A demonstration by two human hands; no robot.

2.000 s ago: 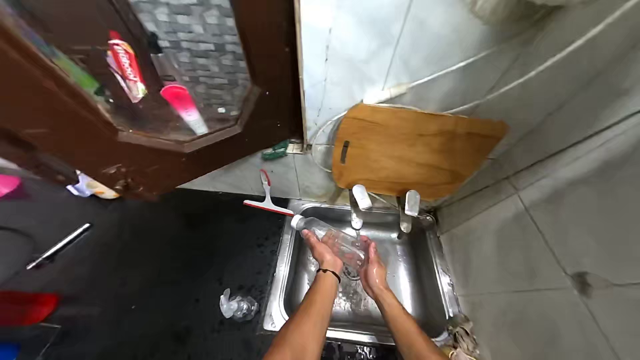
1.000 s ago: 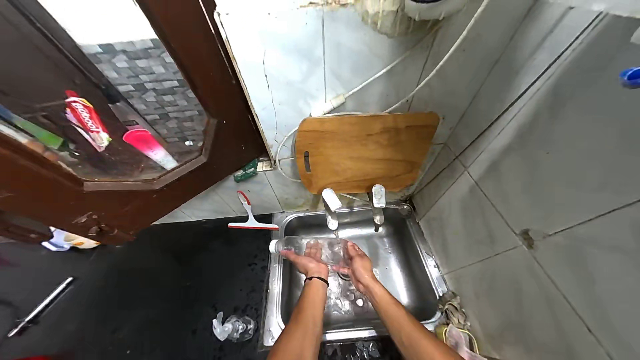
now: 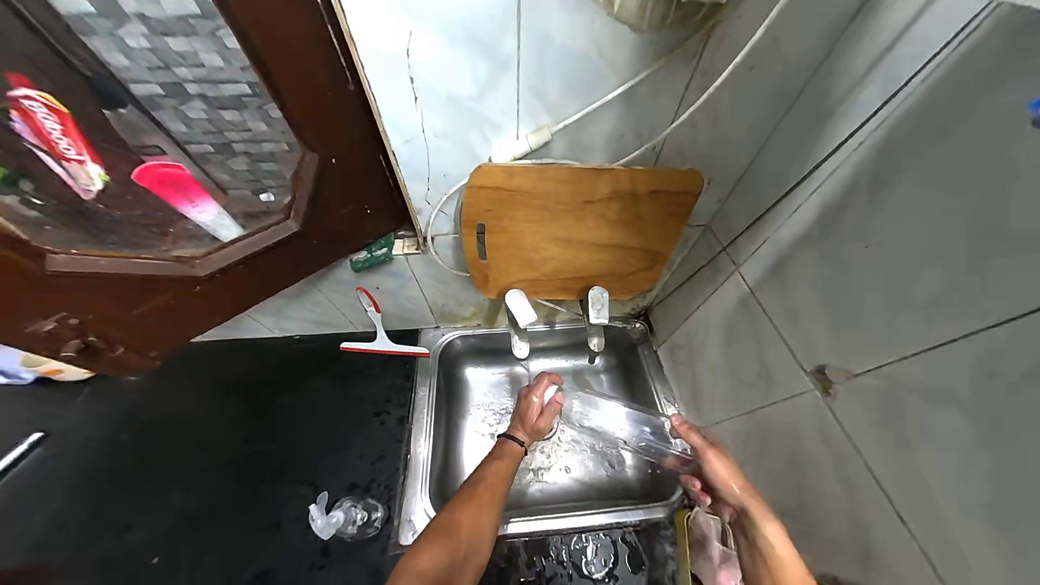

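A clear plastic bottle (image 3: 621,426) with a white cap lies nearly level over the steel sink (image 3: 487,455), its cap end to the left. My left hand (image 3: 538,408) is closed around the cap, just in front of the left tap (image 3: 520,321). At the other end, my right hand (image 3: 705,467) grips the bottle's base near the sink's right rim. Water runs from the left tap close by my left hand. The right tap (image 3: 596,317) stands beside it. Wet patches cover the sink floor.
Behind the taps leans a wooden cutting board (image 3: 581,231). A squeegee (image 3: 380,337) and a clear pump bottle (image 3: 349,517) are left of the sink. A cloth (image 3: 713,552) lies at the lower right. A brown cabinet door (image 3: 341,162) stands at upper left; tiled wall rises at right.
My left hand has gone from under the bottle's body to its cap. My right hand has moved right to the base, and the bottle now lies farther right, its base end lower in view.
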